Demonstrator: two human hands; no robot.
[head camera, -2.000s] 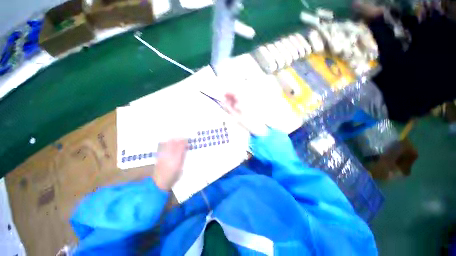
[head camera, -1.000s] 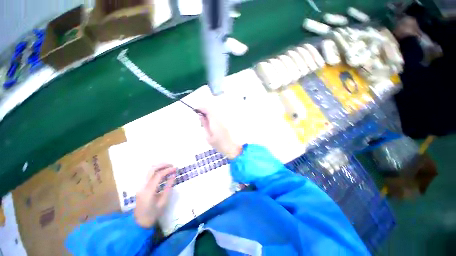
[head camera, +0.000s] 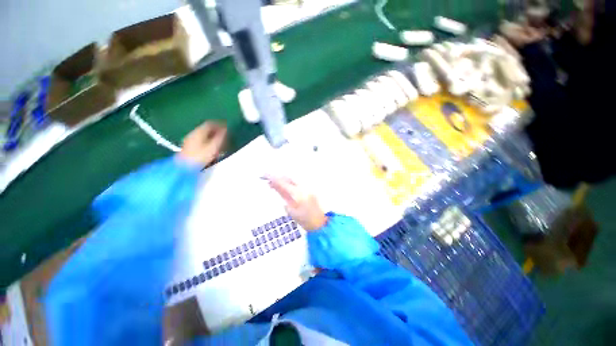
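Observation:
A white label sheet with rows of small dark labels lies in front of me on white paper. My right hand is above the sheet's upper edge. A thin dark tip of the pick-up tool shows at its fingertips; the rest of the tool is hidden. My left hand is blurred, reached out at the edge of the green belt, close to the end of a white liner strip. Its fingers are too blurred to tell if they hold anything.
Cream-white housings stand in a row at the right, beside a heap of more. Clear trays lie over yellow sheets. A grey metal arm hangs over the belt. Cardboard boxes stand behind. A blue crate and a person in dark clothes are right.
My left hand has moved from the label sheet up and forward to the belt edge. My right hand has shifted slightly down, and less of the tool shows. The view has shifted.

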